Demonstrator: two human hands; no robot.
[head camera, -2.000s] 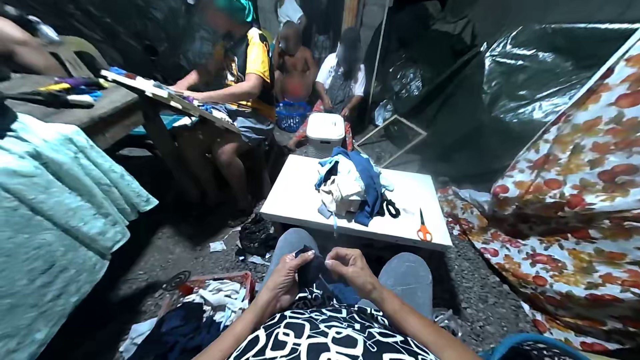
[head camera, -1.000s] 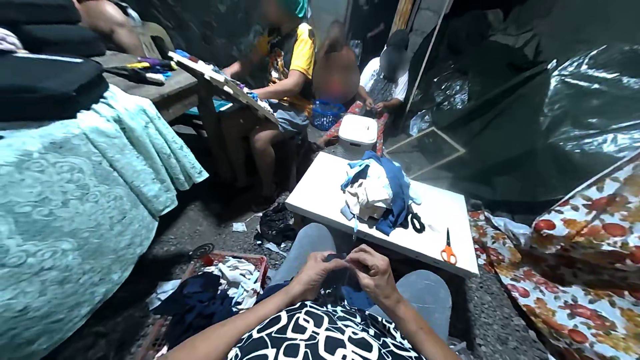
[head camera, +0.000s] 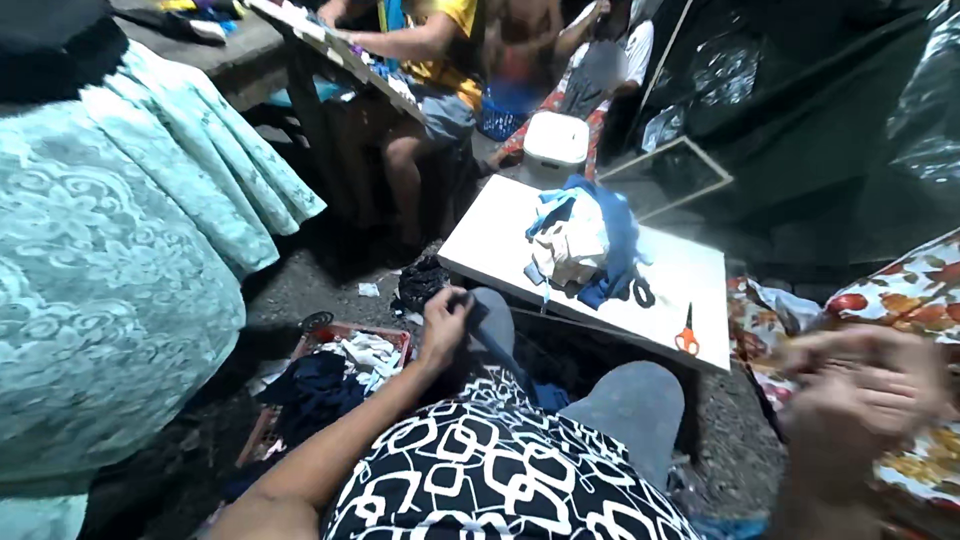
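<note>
Above my left knee, my left hand (head camera: 446, 319) pinches the edge of a dark blue cloth (head camera: 499, 356) that hangs down between my knees. My right hand (head camera: 870, 379) is far out at the right, blurred, its fingers curled; whether anything is between them cannot be told. A white low table (head camera: 487, 229) stands in front of my knees. On it lie a heap of blue, white and beige fabric scraps (head camera: 581, 232), black-handled scissors (head camera: 643, 291) and orange-handled scissors (head camera: 687, 339), whose blades point away from me.
A red plastic crate (head camera: 405, 341) with white and dark cloths is at my left. A lace-patterned green cloth (head camera: 120, 285) drapes at far left. Beyond the table are a white container (head camera: 556, 139), a wooden frame (head camera: 709, 161) and several people. Flowered fabric (head camera: 911, 277) hangs at right.
My hands were together over my lap; now they are wide apart, the right one far out to the right and the left one by my left knee.
</note>
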